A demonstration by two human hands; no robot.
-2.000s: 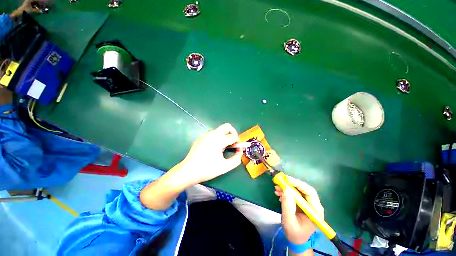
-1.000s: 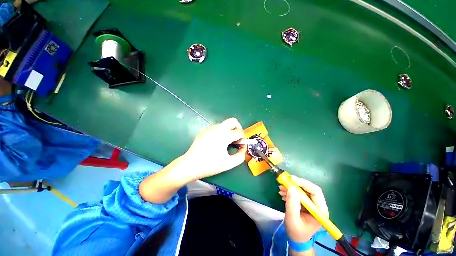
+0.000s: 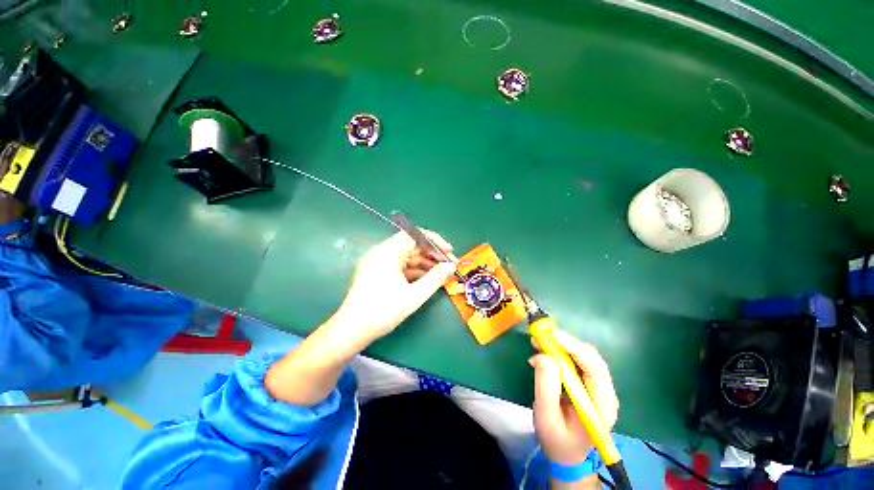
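Note:
The orange fixture [image 3: 491, 328] lies on the green mat with a round purplish workpiece [image 3: 484, 290] seated in its middle. My left hand [image 3: 398, 282] is at the fixture's left edge, pinching grey tweezers [image 3: 412, 231] that slant down toward the workpiece's upper left rim; the exact contact is hard to see. Solder wire [image 3: 331, 186] runs from the spool to this hand. My right hand [image 3: 573, 402] holds the yellow soldering iron [image 3: 579, 392]. Its metal end is by the fixture's right edge, off the middle of the workpiece.
The solder spool [image 3: 210, 134] stands in its black holder at left. A whitish pot [image 3: 678, 211] with a silvery wad is at right. A black fan [image 3: 757, 378] is at far right. Several discs lie along the belt [image 3: 623, 57]. A blue box [image 3: 86, 158] and a neighbour's sleeve are at left.
The iron has pulled back from the workpiece to the right. My left hand has turned, so the grey tweezers now show. The discs on the belt sit further left.

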